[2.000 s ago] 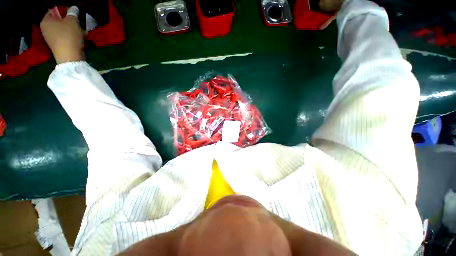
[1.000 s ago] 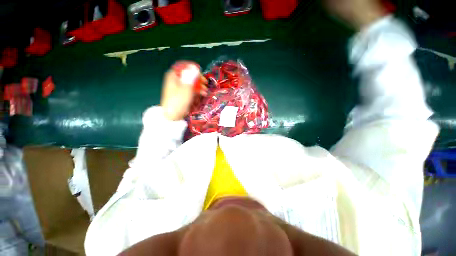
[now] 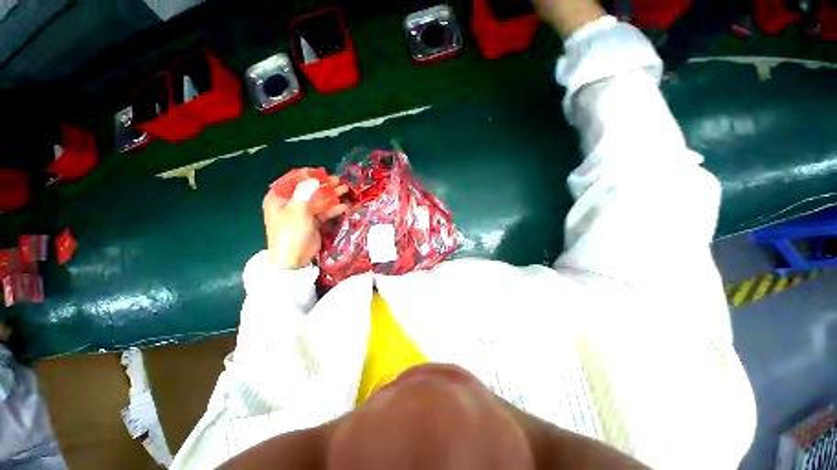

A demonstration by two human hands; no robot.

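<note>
My left hand [image 3: 292,225] holds a small stack of red-orange leaflets [image 3: 305,184] at the left edge of the accessory polybag. The clear polybag [image 3: 381,220], full of red accessories and with a white label, lies on the bench against my front. My right hand [image 3: 571,11] is at the top edge, partly cut off, beside an open red box [image 3: 504,35]; its fingertips are out of view, so what it holds cannot be seen. Silver-grey cases with dark round centres [image 3: 433,34] stand between red boxes.
More open red boxes [image 3: 329,69] line the green belt behind worn pale tape. Leaflet piles [image 3: 22,266] lie at far left on the dark green bench [image 3: 138,239]. A brown carton [image 3: 78,395] is below left. A blue plastic object [image 3: 797,240] is at right.
My left hand has come back from the boxes to the polybag, with leaflets in it. My right hand stays near the top edge. The view has shifted, showing more boxes at left.
</note>
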